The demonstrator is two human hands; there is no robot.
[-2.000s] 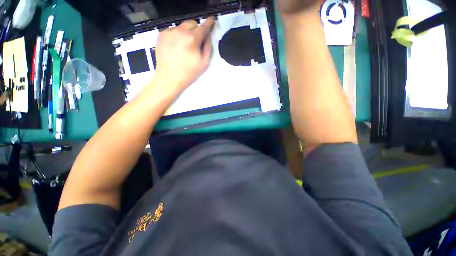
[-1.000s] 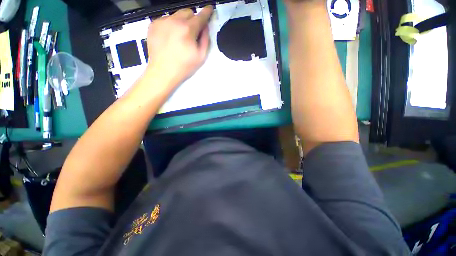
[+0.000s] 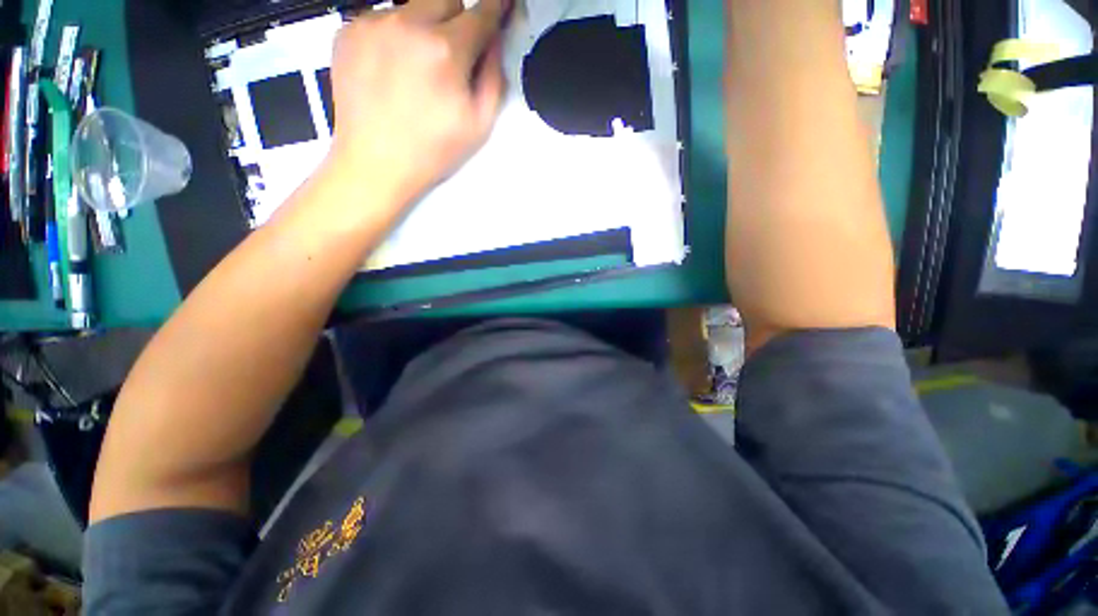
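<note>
The laptop housing with its white backing sheet (image 3: 530,193) lies in front of me, tilted a little, with square black openings at left and a large round black area at right. My left hand (image 3: 415,90) rests on its upper middle, index finger reaching to the far edge, fingertips close to the frame's top edge. Whether the fingers pinch anything small is not visible. My right forearm stretches up past the housing's right side; the right hand is cut off by the top edge.
A clear plastic cup (image 3: 127,163) lies tipped at left, beside pens and markers (image 3: 54,181). A fan (image 3: 869,36) is partly hidden behind my right forearm. At right is a device with a white panel (image 3: 1043,181) and yellow tape (image 3: 1009,82). The green mat (image 3: 708,241) lies beneath.
The view has shifted, so the housing sits higher and the pens and cup lie further left. My left hand stays at the same spot on the sheet. My right hand has left the picture.
</note>
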